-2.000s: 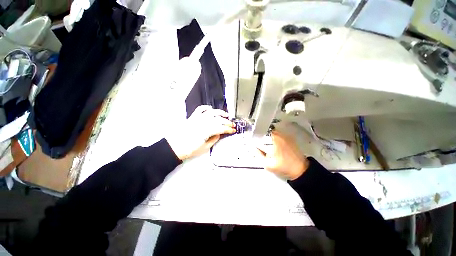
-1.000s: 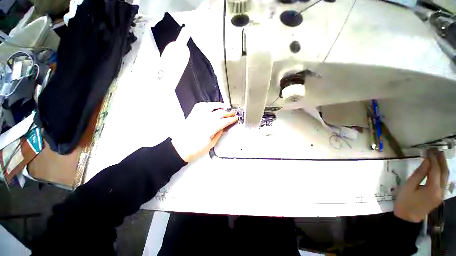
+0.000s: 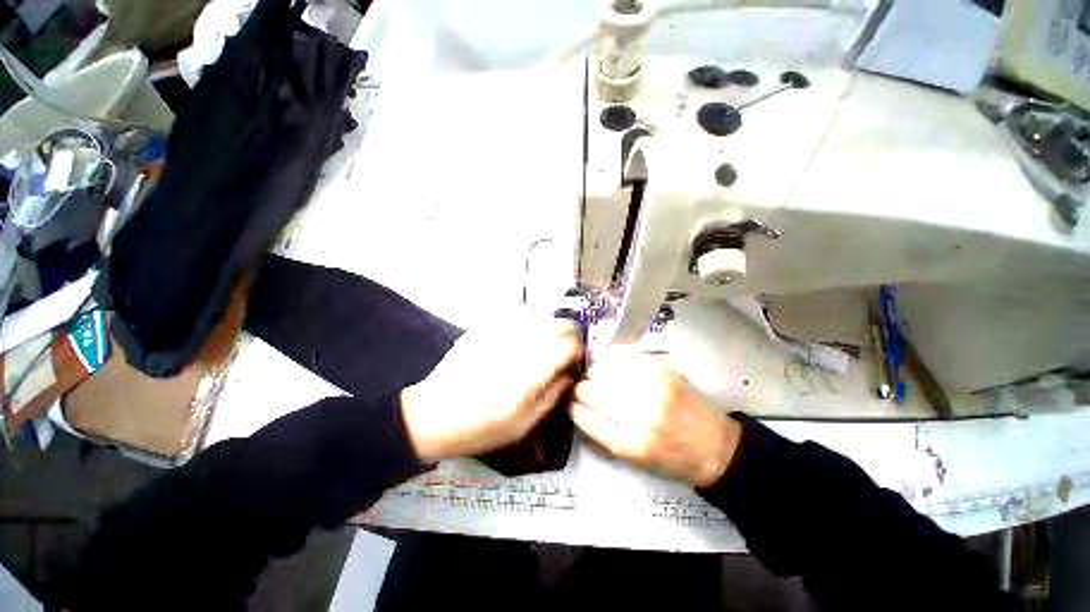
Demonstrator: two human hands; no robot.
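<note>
A dark fabric piece [image 3: 359, 325] lies across the table from the left, under my left hand, with its near end below my hands. My left hand [image 3: 496, 389] holds the piece close to the needle area. My right hand [image 3: 651, 412] is beside it, fingertips at the fabric's edge, thumb and fingers together; its grip is partly hidden. The presser foot [image 3: 594, 306] is just beyond my fingertips, partly hidden by the pale curved guard [image 3: 645, 257]. The needle is too small to make out.
The off-white sewing machine [image 3: 885, 179] fills the upper right. A dark stack of cut pieces [image 3: 221, 191] hangs at the left over a brown surface [image 3: 132, 401]. Blue and yellowish pens [image 3: 891, 347] lie under the machine arm. A measuring tape [image 3: 538, 501] runs along the front edge.
The fabric has turned from behind the needle to the left and front. My right hand has come back from the far right to the needle area beside my left hand.
</note>
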